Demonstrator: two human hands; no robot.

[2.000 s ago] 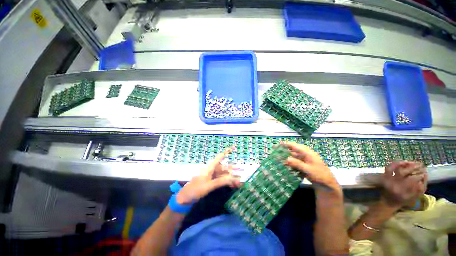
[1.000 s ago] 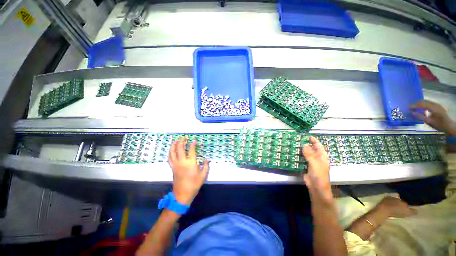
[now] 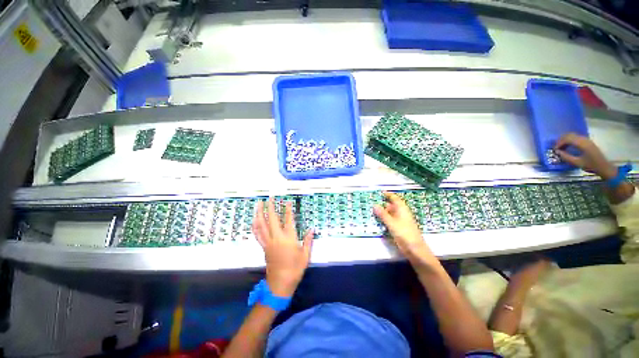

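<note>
Green PCB panels [image 3: 343, 213] lie end to end in the rail track, with a narrow gap between two of them near my left hand. My left hand [image 3: 282, 245], with a blue wrist strap [image 3: 269, 296], lies with spread fingers on the right end of the left panel [image 3: 182, 222]. My right hand [image 3: 399, 224] touches the panel row with its fingers bent; whether it grips a panel edge is not clear. A blue component tray [image 3: 319, 126] behind the track holds a heap of small silvery components [image 3: 319, 155] at its near end.
A stack of PCB panels [image 3: 413, 148] lies right of the tray, another stack [image 3: 83, 152] at far left. A single panel [image 3: 188, 145] and small board piece [image 3: 143, 139] lie between. Another person's hand [image 3: 583, 155] reaches into the right blue tray [image 3: 557, 119]. Conveyor rail [image 3: 336, 255] runs nearest me.
The panel my right hand held above the track is now down in the row. The left panel has moved left. The other person's hand has moved into the right tray.
</note>
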